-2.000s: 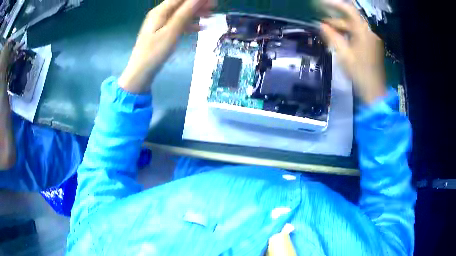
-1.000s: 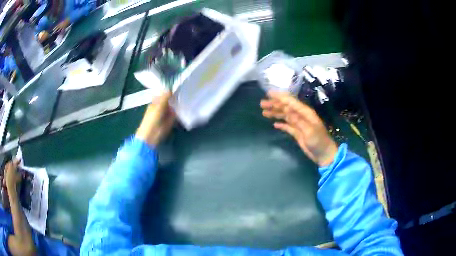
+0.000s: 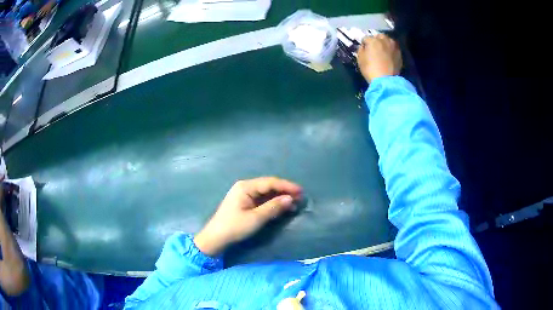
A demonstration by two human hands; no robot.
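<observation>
My right hand [image 3: 380, 57] reaches to the far right of the green bench and lies over the bunch of white-ended dark leads [image 3: 350, 37]; whether its fingers hold any of them is hidden. My left hand [image 3: 258, 209] rests low over the bench near my body, fingers curled and apart, with nothing seen in it. The clear plastic bag [image 3: 309, 39] with white contents sits just left of the leads.
The green bench [image 3: 182, 157] has a pale dividing strip [image 3: 200, 60]. Beyond it lie a white sheet [image 3: 219, 10] and, at upper left, a white-rimmed unit [image 3: 85, 45]. At the left edge, another worker's arm [image 3: 12, 254] is beside a unit on a white sheet [image 3: 27, 218].
The open device unit, last seen tilted in my left hand, is out of my hands. My left hand has come back toward my body. My right hand has moved out to the leads.
</observation>
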